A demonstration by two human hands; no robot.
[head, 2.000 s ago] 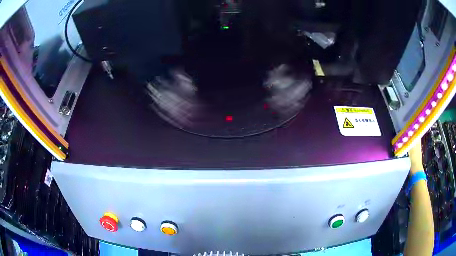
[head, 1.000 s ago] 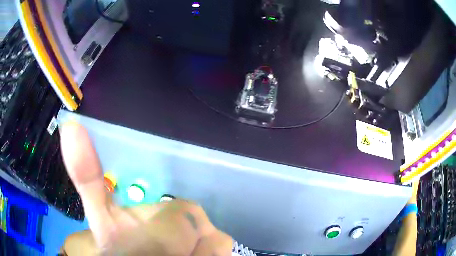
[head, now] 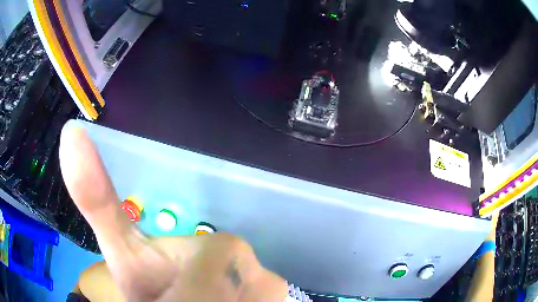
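My left hand (head: 177,262) is large and close at the bottom left, in front of the grey panel. One digit points up beside the emergency stop (head: 132,209). The other fingers are bent or cut off by the lower edge, and its grip is hidden. The white start button (head: 167,219) glows green just above the hand. The clear metallic fixture (head: 317,106) stands on the black table, with red at its top; I cannot tell if a part is in it. Only my right forearm with a blue band shows at the right edge; that hand is hidden behind the machine's edge.
The brightly lit machine station (head: 413,65) is at the back right. A warning label (head: 450,163) is on the table's right. The orange button (head: 204,229) is partly covered by my hand. A green button (head: 399,271) and a white button (head: 426,272) are at the panel's right. Black trays (head: 35,147) are stacked at left.
The blurred turning fixtures have stopped, with one now at front centre. My left hand has come into view, and the start button has lit green. The view has turned and shifted.
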